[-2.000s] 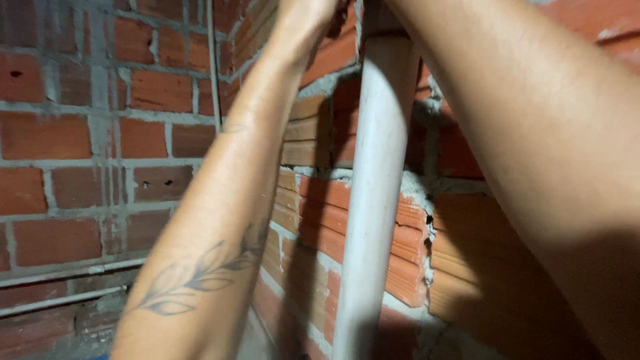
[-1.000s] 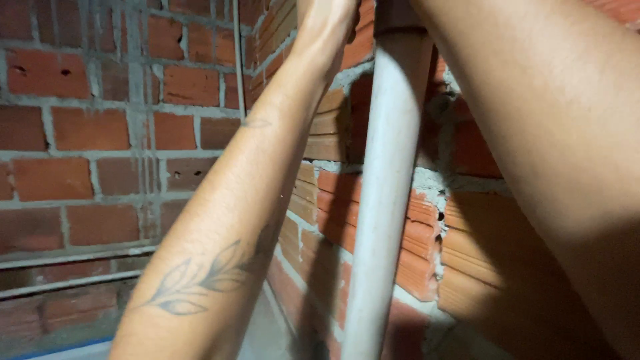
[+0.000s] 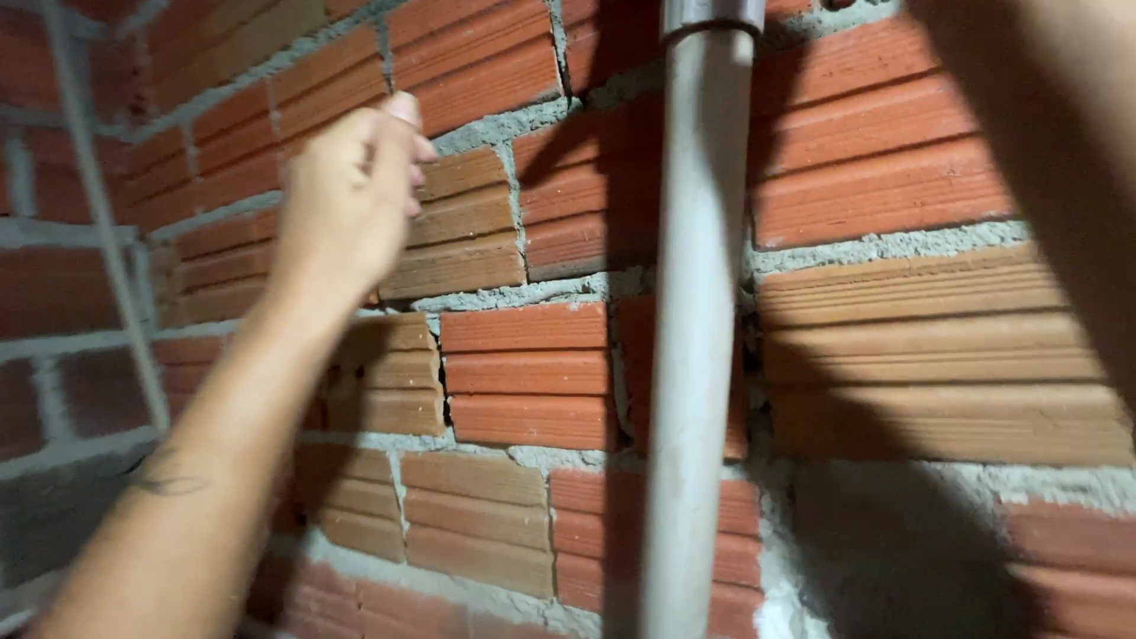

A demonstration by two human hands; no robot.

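A thick pale plastic pipe (image 3: 697, 337) runs upright in front of the brick wall, with a wider collar (image 3: 713, 16) at the top edge of the view. To the left of the pipe and apart from it is my left hand (image 3: 355, 177), its fingers curled in; whether anything small sits between them cannot be told. My right forearm (image 3: 1078, 71) crosses the upper right corner, blurred, and the right hand lies outside the view.
The wall of ridged red and tan hollow clay bricks (image 3: 524, 373) with rough grey mortar fills most of the view. A thinner pipe (image 3: 102, 213) runs down near the corner at the left. Dark arm shadows fall across the bricks.
My left hand, earlier up beside the pipe at the top edge, is now lower and apart to its left. The view has shifted markedly, showing the pipe's collar.
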